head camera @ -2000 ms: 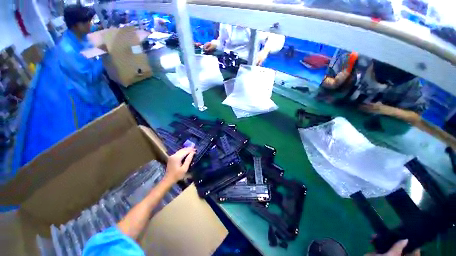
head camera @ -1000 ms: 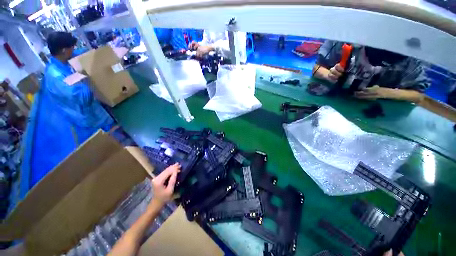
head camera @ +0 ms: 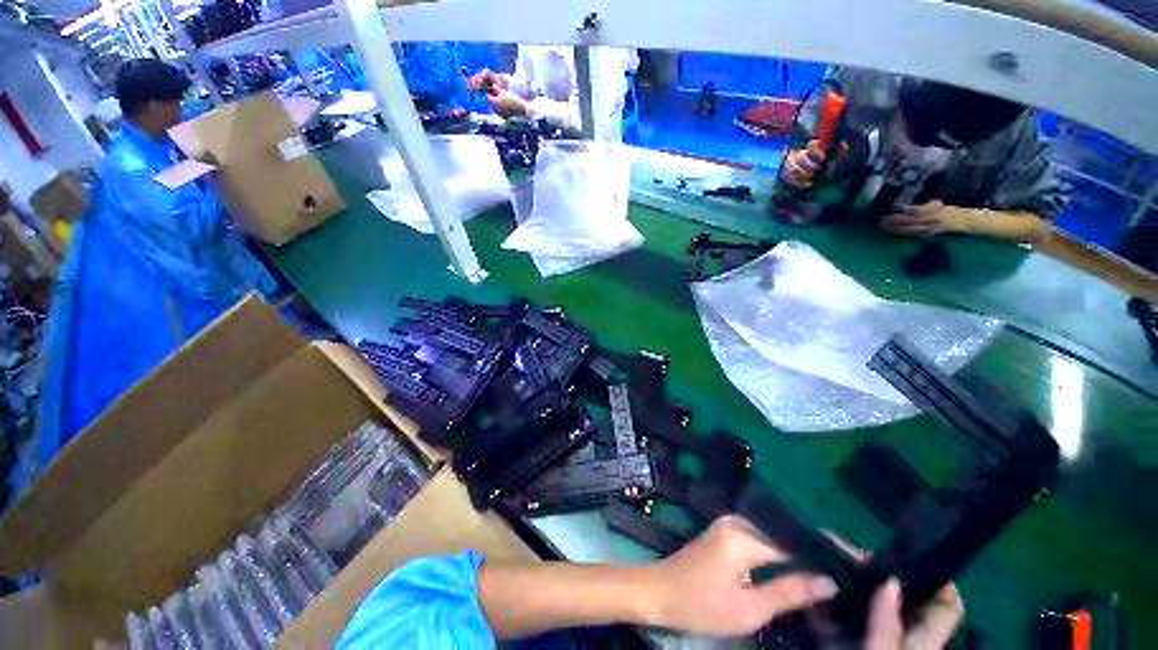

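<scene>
A black three-pronged bracket (head camera: 965, 508) is held up at the lower right, its prongs pointing up and left. My right hand (head camera: 917, 620) grips its lower edge near the bottom of the picture. My left hand (head camera: 737, 578) is at the bracket's lower left, fingers spread by its lowest prong; blur and overlap hide whether it grips it. A pile of black brackets (head camera: 546, 419) lies on the green bench to the left of the held one. An orange and black tool (head camera: 1079, 627) shows partly at the bottom right edge.
An open carton (head camera: 165, 470) with clear-wrapped items stands at left. A bubble-wrap bag (head camera: 813, 343) lies behind the held bracket, with more bags (head camera: 578, 210) further back. A white upright (head camera: 406, 140) and rail cross above. Another worker holds an orange tool (head camera: 831, 121) opposite.
My left hand has moved from the pile's left side across to the held bracket. My right hand has come further into view at the bracket. The orange tool now shows at the bottom right.
</scene>
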